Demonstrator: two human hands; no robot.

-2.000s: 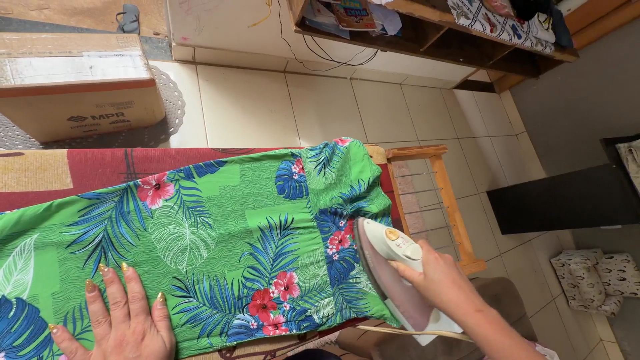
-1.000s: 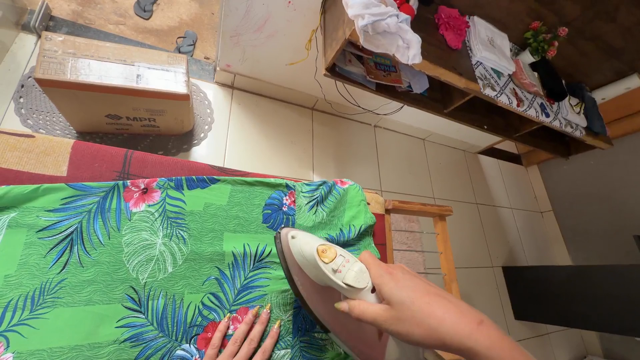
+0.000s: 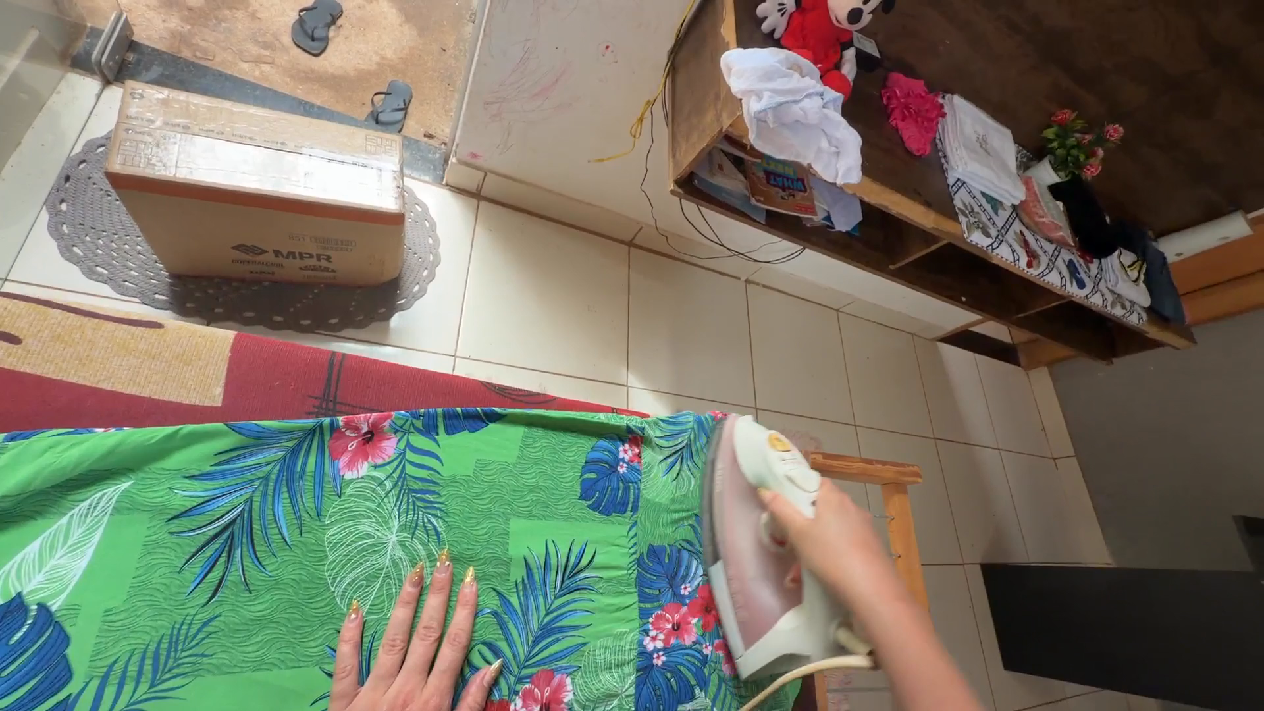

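Observation:
A green cloth garment with blue leaves and red hibiscus flowers [image 3: 425, 553] lies spread on a red and beige padded ironing surface [image 3: 286, 375]. My right hand [image 3: 834, 543] is closed around the handle of a white and pink clothes iron [image 3: 760, 553], which rests on the garment's right end, with its tip at the far edge. The iron's cord runs off below my wrist. Flat on the cloth at the bottom centre is my left hand [image 3: 410, 642], fingers apart, holding nothing.
Beyond the cloth, a cardboard box [image 3: 257, 227] sits on a grey crocheted mat [image 3: 74, 207]. A wooden shelf unit [image 3: 889, 222] holds clothes, books and a plush toy. A wooden frame [image 3: 901, 533] stands right of the iron. Grey flip-flops [image 3: 316, 25] lie behind the box.
The iron has moved away from me, up to the far edge of the garment's right end. My left hand, near the iron one second ago, now lies farther left. The view has shifted.

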